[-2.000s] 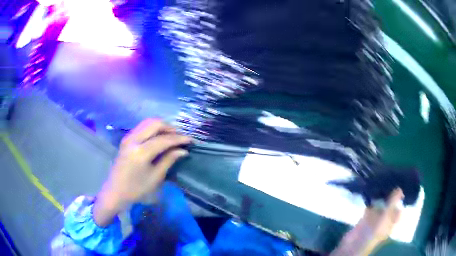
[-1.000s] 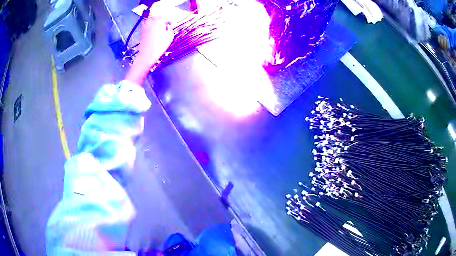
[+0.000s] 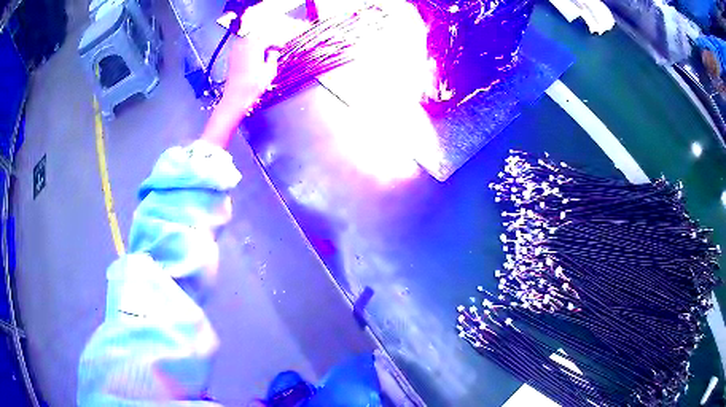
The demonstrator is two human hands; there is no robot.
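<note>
My left hand (image 3: 248,73) reaches to the top left, at the left ends of the lit cable group (image 3: 322,54). The glare washes out its fingers, so whether they grip a cable cannot be told. The lit cables look pink and lie side by side beside an intense violet-white glow (image 3: 382,119). My right hand is out of the picture.
The main cable pile (image 3: 629,254), black with small white ends, lies at the right on the green bench. A metal plate (image 3: 470,139) is beside the glow. A white sheet (image 3: 529,397) shows at the bottom edge. A plastic stool (image 3: 119,60) stands on the floor at left.
Since two seconds ago the view has swung left and my left hand has gone to the lit cables; my right hand has left the picture. Over the last second the hand has hardly moved.
</note>
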